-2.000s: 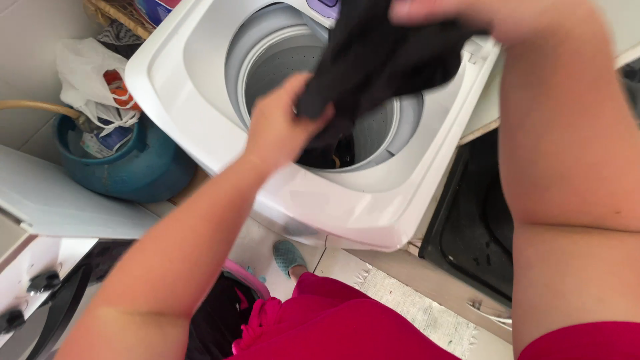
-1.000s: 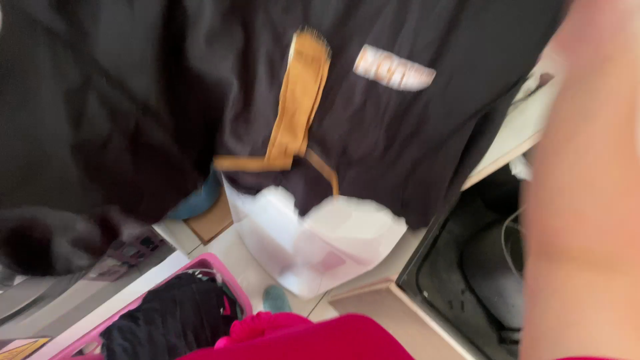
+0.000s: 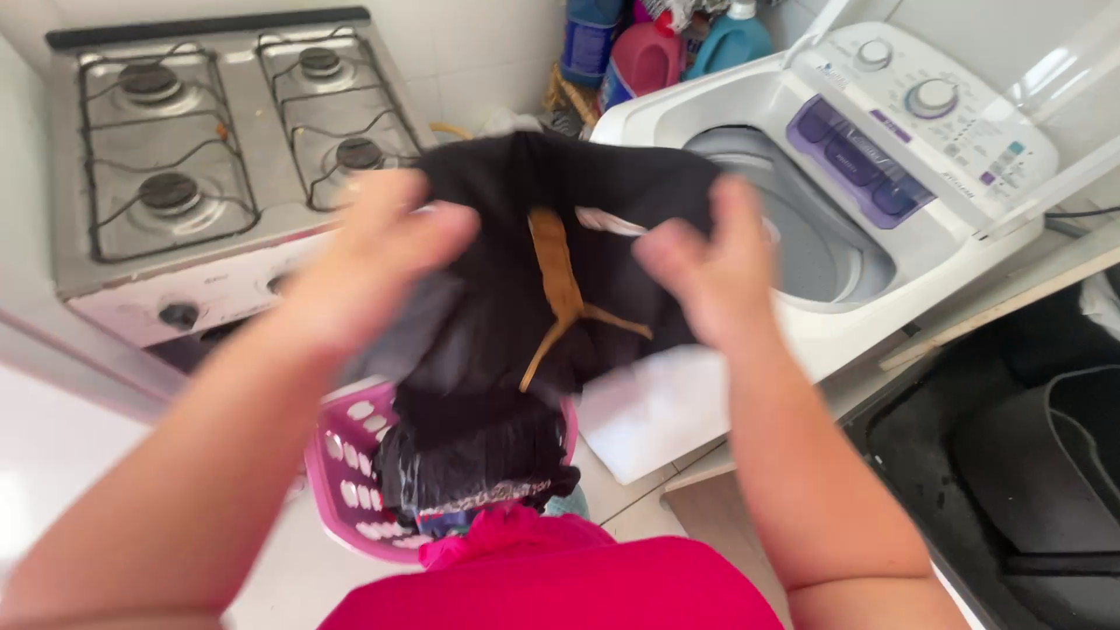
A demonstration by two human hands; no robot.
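A black garment with a mustard-coloured fabric strip and a small light patch hangs spread between my two hands, blurred by motion. My left hand pinches its upper left side. On the upper right side my right hand has hold of it. Below the cloth stands a pink plastic laundry basket with dark clothes heaped inside. A white top-loading washing machine is at the right with its lid up, and part of its grey drum shows beyond my right hand.
A gas stove stands at the left. Detergent bottles are behind, beside the washing machine. At the lower right is a black basin next to a counter edge. The washer's raised lid reaches into the upper right.
Two seconds ago the black cloth was bunched over the washer's opening; now it is spread out above the basket. The view has swung to take in the stove.
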